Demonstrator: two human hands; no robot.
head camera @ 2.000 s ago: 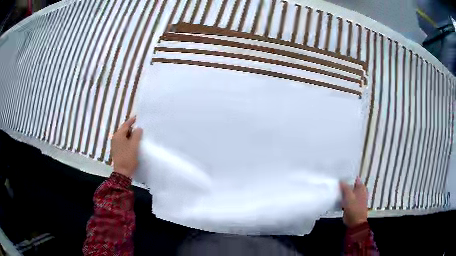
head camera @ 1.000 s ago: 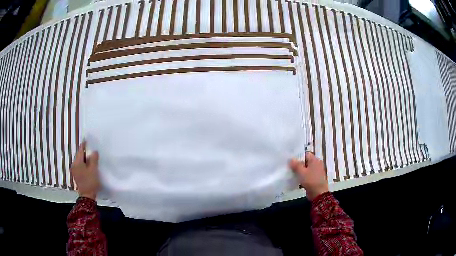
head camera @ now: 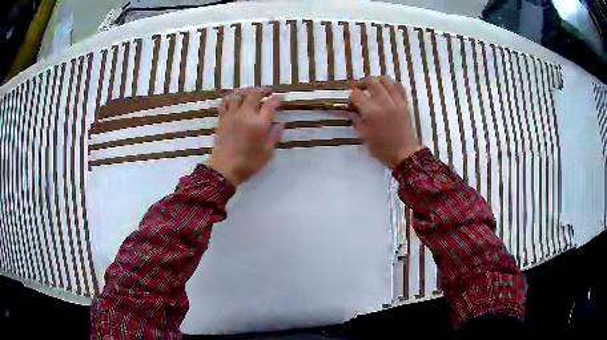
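A stack of large white sheets (head camera: 299, 226) lies on the striped row, with several brown strips (head camera: 153, 145) running crosswise along its far end. My left hand (head camera: 246, 133) is on the strips near the middle, fingers bent over them. My right hand (head camera: 386, 119) is on the strips further right, fingers curled at the thicker brown band. The strips between the hands show slightly lifted or uneven. Whether the fingers grip a strip or only press on it cannot be told.
The overlapped row of sheets with brown strips (head camera: 466, 119) runs along the table to both sides and behind the stack. An off-white table margin (head camera: 200, 14) edges it at the back. A blank pale section (head camera: 578, 153) is at the right. Dark objects stand beyond the back right.
Both hands have let go of the sheet's near side edges and moved forward and inward onto the strips at its far end. The sheet now lies flatter and lower in view.
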